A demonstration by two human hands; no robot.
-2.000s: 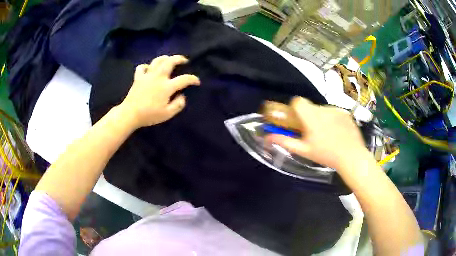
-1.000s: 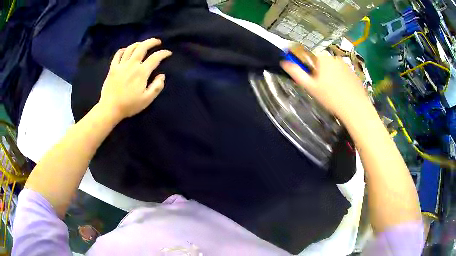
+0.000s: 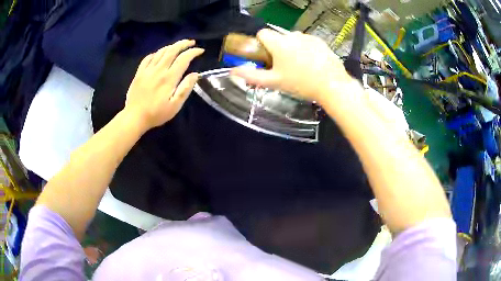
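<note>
A black garment (image 3: 236, 175) lies spread over the white-covered table (image 3: 57, 123). My right hand (image 3: 299, 63) is closed around the brown wooden handle of the steam iron (image 3: 263, 107), beside its blue button. The iron's silver body is over the upper middle of the garment, its tip pointing left, close to my left fingers. Whether the soleplate touches the cloth is hard to tell. My left hand (image 3: 162, 85) rests palm down on the garment, fingers apart, holding nothing visible.
Dark navy cloth (image 3: 79, 46) lies bunched at the upper left. A dark hose or cable (image 3: 360, 41) and a yellow line run behind my right hand. Cartons (image 3: 324, 22) stand beyond the table. Blue equipment (image 3: 464, 200) is at the right, yellow tubing at the lower left.
The iron in my right hand has moved left, from the garment's right side to near my left hand. My left hand has shifted slightly right. The dark hose has come into view.
</note>
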